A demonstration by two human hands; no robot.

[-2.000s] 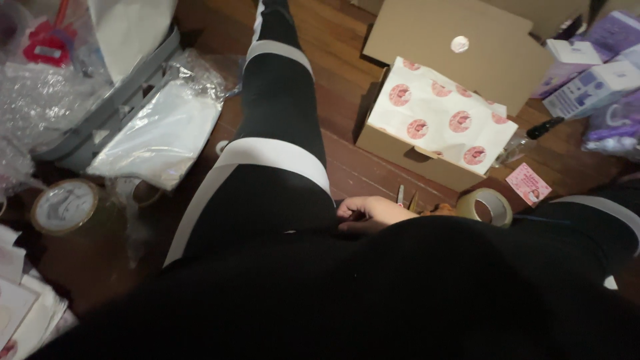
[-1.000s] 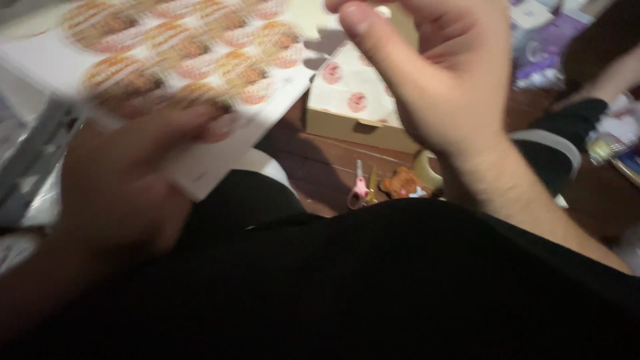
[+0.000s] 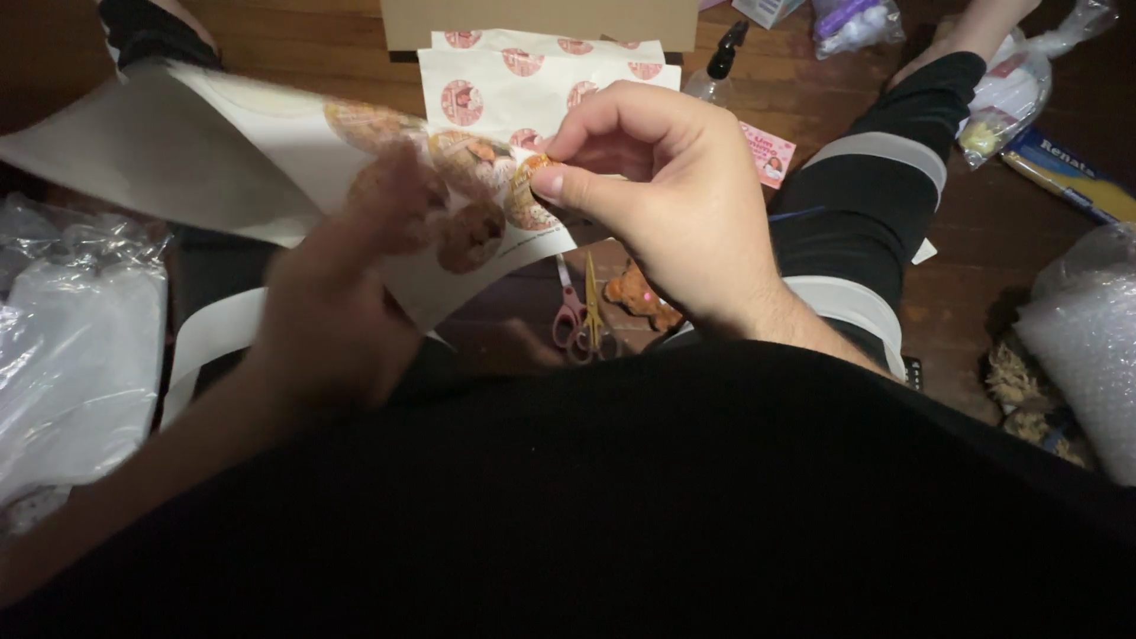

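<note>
A sheet of round printed stickers is held up between my hands, its left part curled over. My left hand, blurred, grips the sheet from below with the thumb on its printed face. The thumb and forefinger of my right hand pinch a sticker near the sheet's right end; whether it has lifted off I cannot tell. Behind the sheet lies white tissue paper with red round prints, partly hidden, by an open cardboard box. Below the sheet are pink-handled scissors, gold scissors and a small brown plush figure.
Clear plastic packets lie at the left. A spray bottle and a pink card are beyond my right hand. At the right are bagged goods, a Renata package and bubble wrap. My legs flank the wooden floor.
Two seconds ago no sticker sheet was in view; one second ago my left hand held it and my right hand was off it. Now my right fingers pinch at its right end.
</note>
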